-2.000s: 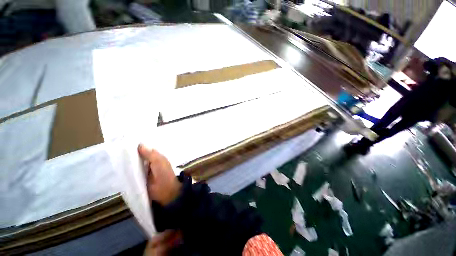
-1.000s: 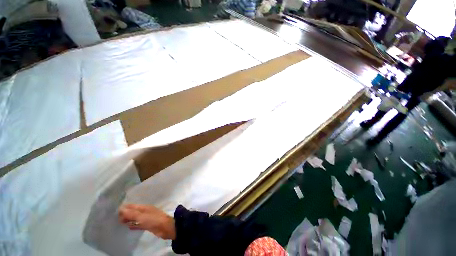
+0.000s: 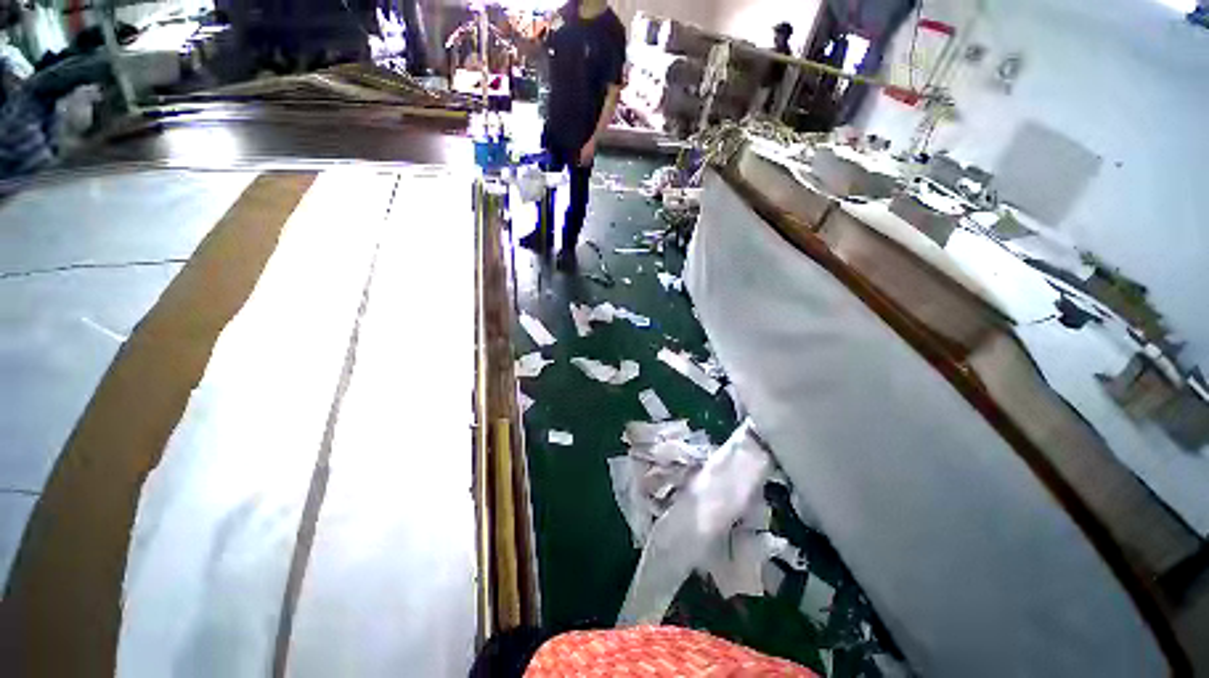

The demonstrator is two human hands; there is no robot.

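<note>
White paper sheets (image 3: 226, 490) lie over brown cloth (image 3: 113, 437) on the long table at the left. A wide strip of the cloth shows between sheets, and a thin dark gap runs between two nearer sheets. Layered cloth edges (image 3: 495, 344) show along the table's right side. Neither hand is in the picture. An orange-red patterned sleeve (image 3: 663, 654) and a bit of dark sleeve show at the bottom edge.
A pile of white paper scraps (image 3: 703, 490) and loose pieces lie on the green floor (image 3: 570, 510). A neighbouring table with a white side skirt (image 3: 862, 424) and cut stacks stands right. A person in dark clothes (image 3: 581, 106) stands in the aisle beyond the table corner.
The view has swung right, towards the aisle and neighbouring table. The hand seen holding the paper has left the picture. The sheets beside the near edge now lie flat.
</note>
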